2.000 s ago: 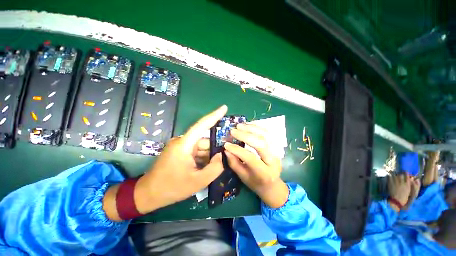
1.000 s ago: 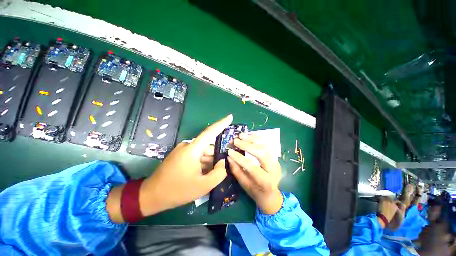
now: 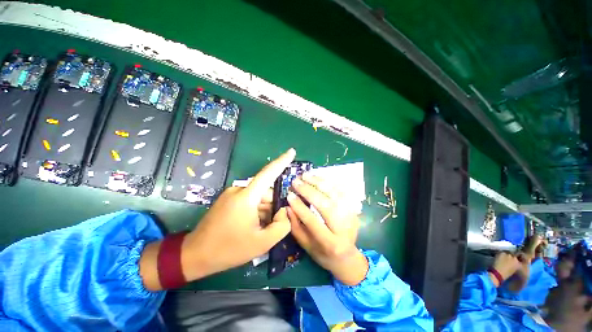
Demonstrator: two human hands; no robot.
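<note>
An open black phone body (image 3: 283, 253) stands slanted over the bench, its blue and silver circuit board (image 3: 297, 170) at the top end. My left hand (image 3: 237, 220), with a dark red wrist band, grips its left edge, thumb on the body and index finger pointing past the top. My right hand (image 3: 326, 224) lies over the board end with its fingertips pressed on it; they hide whether a small part is between them. White sheets (image 3: 354, 178) lie partly under the hands.
Several open phones (image 3: 202, 146) lie in a row at left. Small gold-orange strips (image 3: 387, 200) lie right of the sheet. A long black divided tray (image 3: 441, 214) stands at right. A worn white strip (image 3: 272, 97) edges the bench. Another person's hands (image 3: 509, 266) show at far right.
The camera view has shifted a little. My right fingers have moved slightly left and cover more of the board. My left hand keeps its grip on the phone.
</note>
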